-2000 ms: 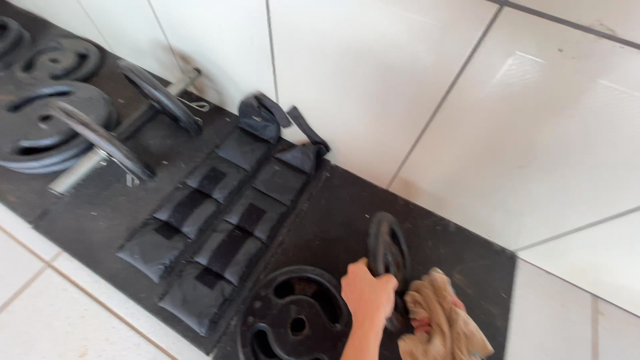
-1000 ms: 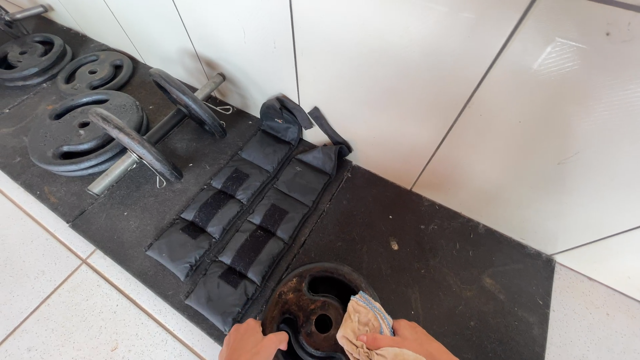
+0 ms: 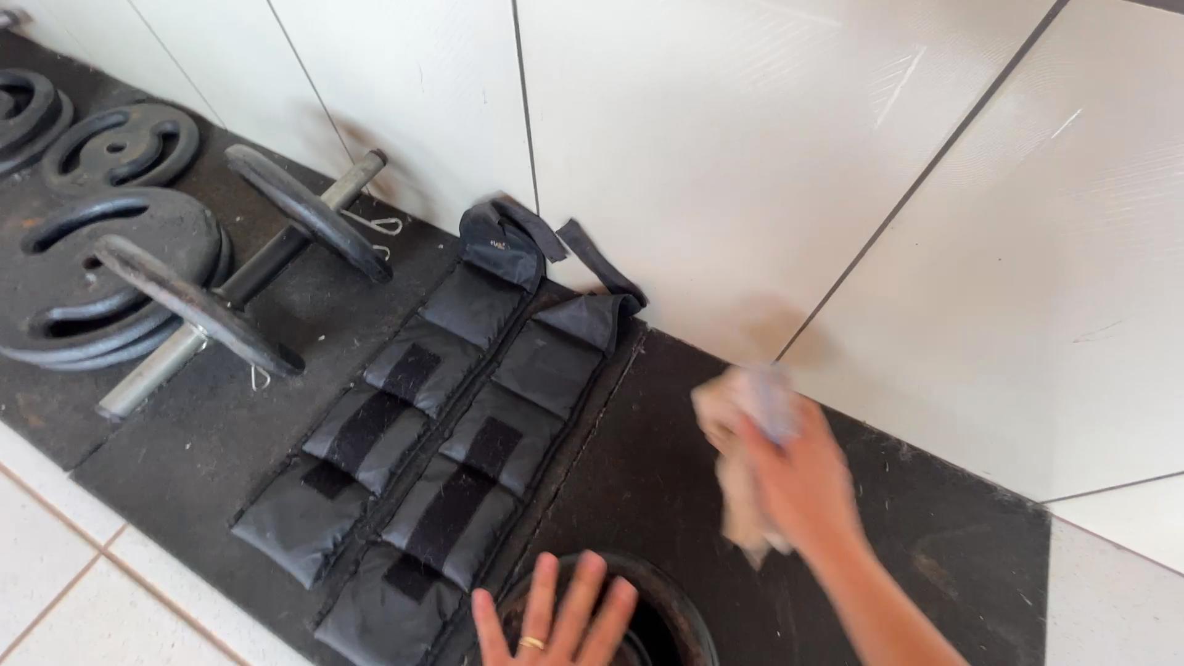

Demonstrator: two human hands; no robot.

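Observation:
My left hand (image 3: 555, 615), with a ring on one finger, lies with spread fingers over a black weight plate (image 3: 689, 615) at the bottom edge; part of the plate is hidden by the hand and cut off by the frame. My right hand (image 3: 800, 462) grips a bunched beige cloth (image 3: 740, 499) above the black mat, near the wall; both are blurred. Two black ankle weights (image 3: 425, 370) with straps lie side by side, left of the plate.
A dumbbell bar with two plates (image 3: 268, 264) rests on the black rubber mat (image 3: 934, 546). Several iron weight plates (image 3: 166, 236) lie at the left. A white tiled wall (image 3: 703, 166) runs behind the mat, and light floor tiles (image 3: 55, 555) lie in front.
One second ago both hands were at the plate, the cloth against it; now my right hand has lifted the cloth up towards the wall. Two seconds ago a small plate stood on edge at my hand.

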